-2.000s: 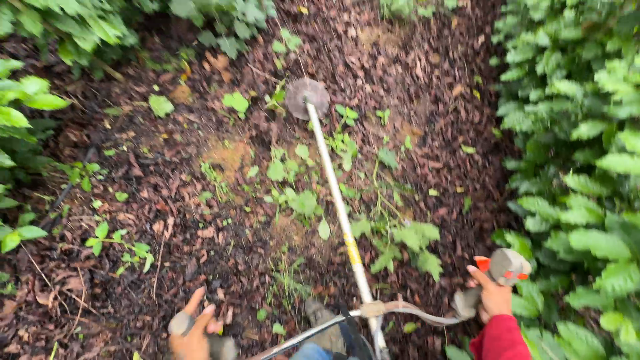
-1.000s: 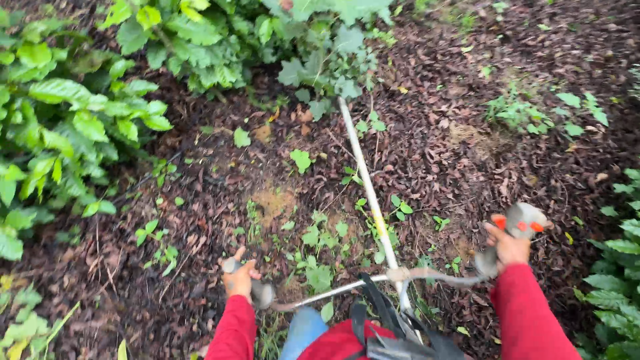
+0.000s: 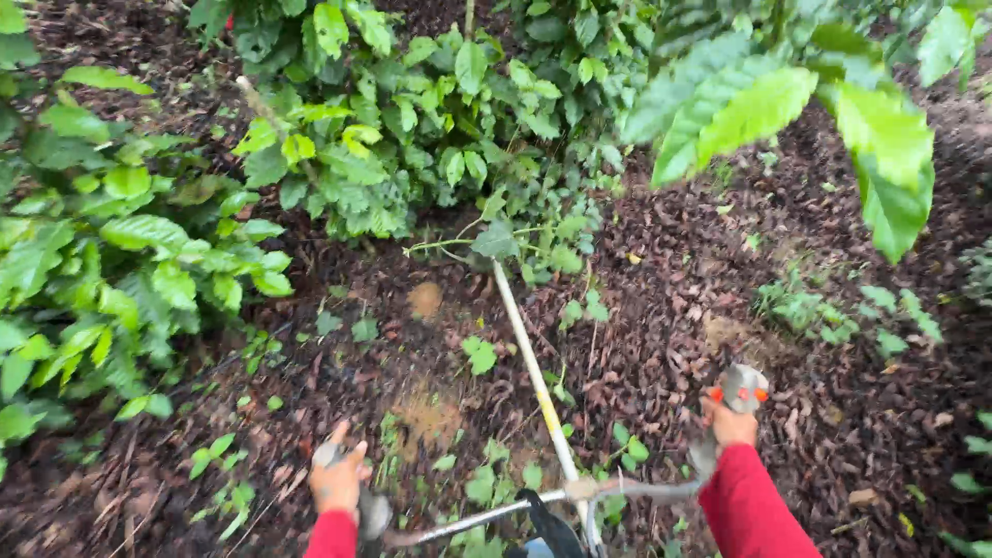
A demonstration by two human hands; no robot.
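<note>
A brush cutter's metal shaft [image 3: 535, 372] runs forward from the bottom centre, and its far end is hidden behind leaves of a low weed [image 3: 496, 240]. My left hand [image 3: 339, 473] is around the grey left grip of the handlebar [image 3: 480, 521], with its index finger and thumb partly raised. My right hand [image 3: 728, 422] is closed on the right grip [image 3: 744, 387], which has orange controls. Both sleeves are red. A black strap [image 3: 552, 527] hangs by the joint of shaft and handlebar. The cutting head is not visible.
Leafy bushes [image 3: 434, 132] stand ahead, with more foliage [image 3: 139, 256] at the left. A leafy branch [image 3: 775, 101] hangs close at the upper right. A cut stub [image 3: 252, 97] sticks up at the upper left. Brown leaf litter [image 3: 666, 310] and small weeds [image 3: 814, 310] cover the ground.
The shaft's far end, with its round cutting head bare on the litter two seconds ago, is now behind leaves at the bush base. The view has shifted towards the bushes. Both hands stay on the handlebar.
</note>
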